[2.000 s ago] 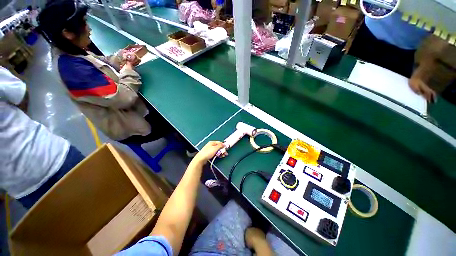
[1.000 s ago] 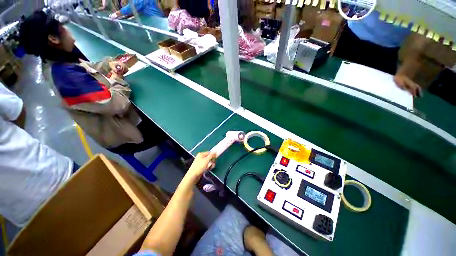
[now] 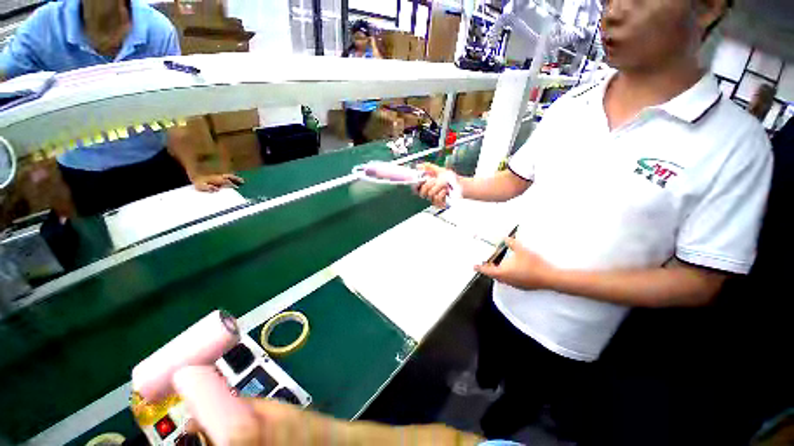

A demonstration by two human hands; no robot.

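A pale pink hair dryer (image 3: 185,355) is held up close to the camera at the lower left, its round barrel end pointing up and right. My right hand (image 3: 252,425) is shut on its handle, blurred and cut off by the lower edge. The dryer and hand cover part of the white tester box (image 3: 290,396), whose red switch and a dark display show. The orange-yellow item (image 3: 153,409) shows below the barrel. My left hand is not in view.
A standing person (image 3: 635,192) at right holds another pink dryer (image 3: 392,172) over the bench. A tape roll (image 3: 285,333) lies beside the box, near a white board (image 3: 409,266). Another person's hand (image 3: 216,181) rests across the line under the shelf (image 3: 261,77).
The view has swung right, bringing the standing person into view. The dryer was in my left hand at the bench edge; now my right hand holds it raised above the box.
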